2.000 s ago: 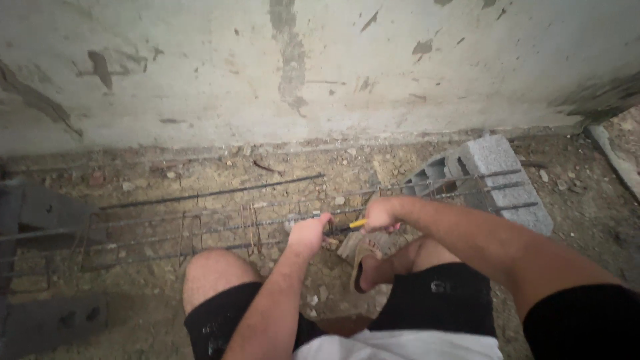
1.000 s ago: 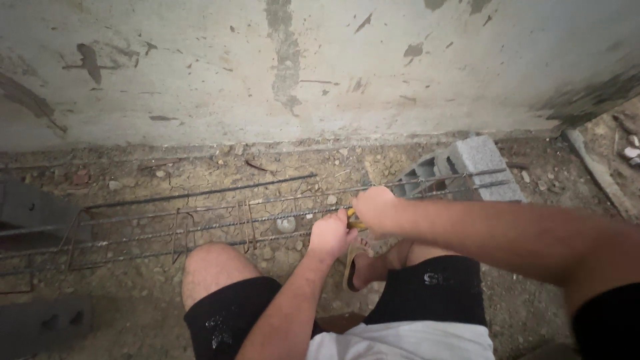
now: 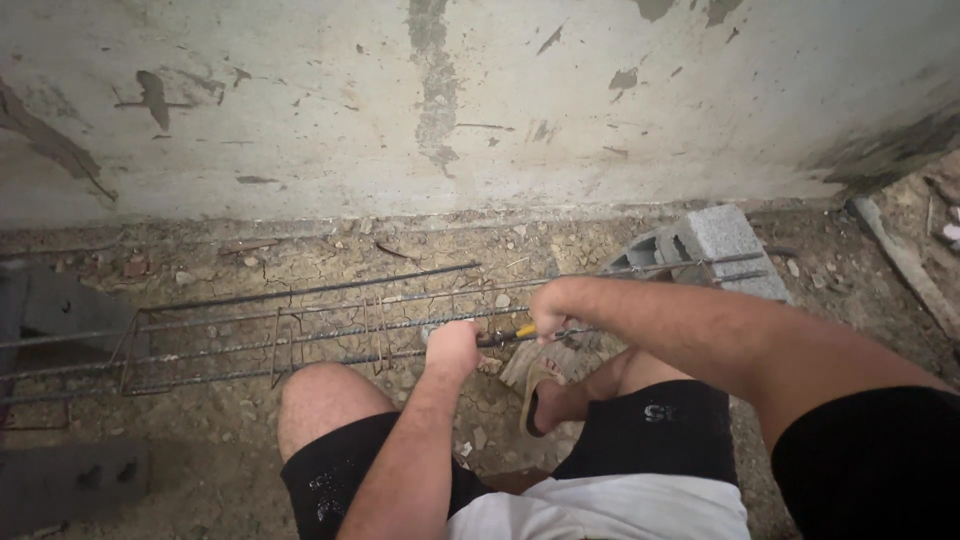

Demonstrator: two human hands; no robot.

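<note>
A long cage of steel rebar [image 3: 225,342] with thin bent stirrups [image 3: 279,345] lies across the view in front of my knees. My right hand [image 3: 551,307] is closed on the yellow handle of a hand tool [image 3: 526,330], probably pliers or pincers, whose dark metal end points left along the bars. My left hand [image 3: 454,349] is curled around the lower front bar, just left of the tool's dark end; its fingertips are hidden. The tool's jaws cannot be made out clearly, nor whether they grip wire.
Beneath the cage's right end is a grey hollow concrete block [image 3: 735,240]; darker blocks [image 3: 75,480] lie at the left. A stained plaster wall [image 3: 300,112] rises behind. My sandalled foot [image 3: 544,397] rests near a flat piece [image 3: 517,367] on stony, cracked soil.
My two hands came close together around the tool one second ago. Now they are farther apart, with the left hand to the left and the tool's dark end showing between them.
</note>
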